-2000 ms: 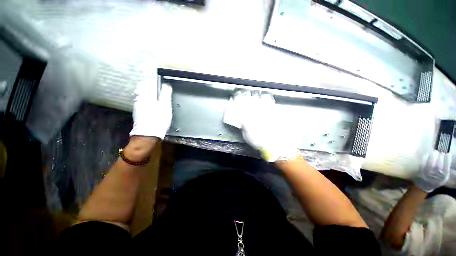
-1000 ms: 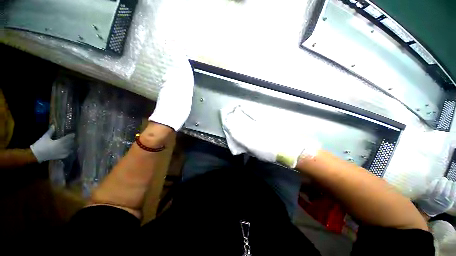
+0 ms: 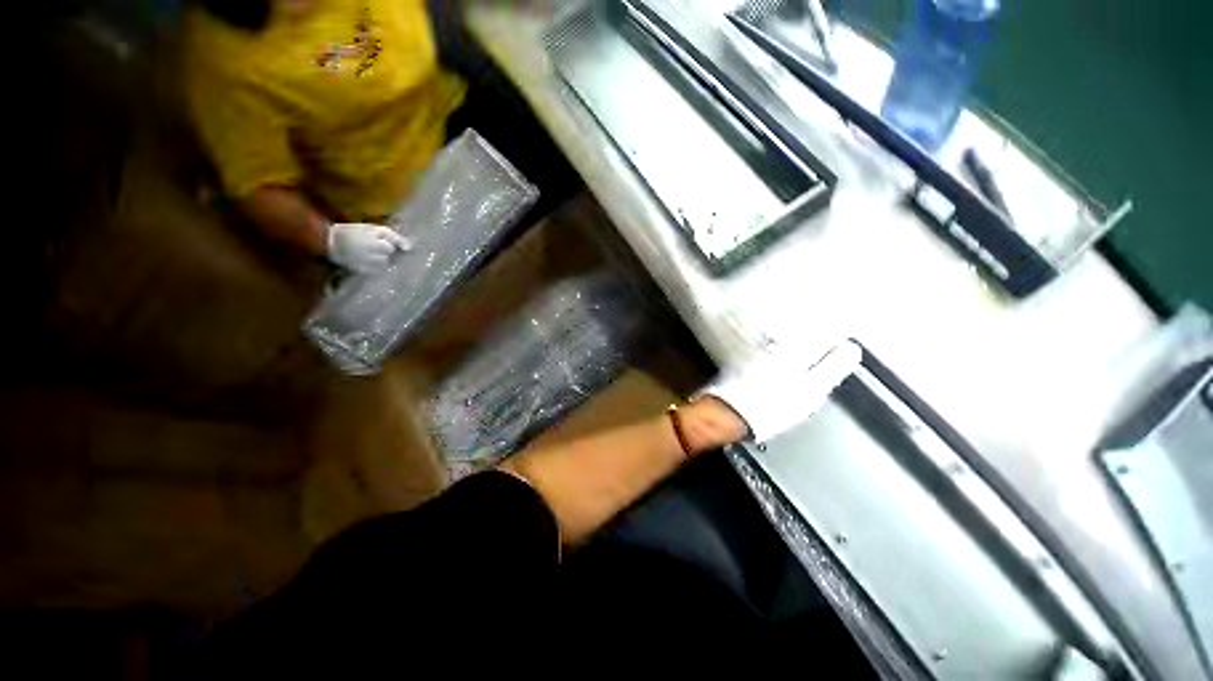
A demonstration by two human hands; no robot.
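Observation:
A long metal chassis [image 3: 890,532], silver inside with a black far rim, lies at the lower right and runs off the bottom edge. My left hand [image 3: 788,389], in a white glove, grips its near-left end wall, with the fingertips at the corner of the rim. Clear plastic film [image 3: 814,559] shows along its near side. A small white patch at the bottom edge, inside the chassis, may be part of my right glove; I cannot tell. The rest of my right hand is out of the picture.
Another chassis [image 3: 692,153] lies farther along the bench. Behind it are a slotted chassis [image 3: 918,173] and a blue-tinted bottle [image 3: 942,67]. A person in yellow [image 3: 339,100] holds a plastic-wrapped unit [image 3: 432,253] over a carton [image 3: 605,406] with wrapped units [image 3: 532,366].
The view has swung left, bringing the person in yellow and the carton into sight. My left hand stays at the chassis end; my right hand has almost or wholly left the picture.

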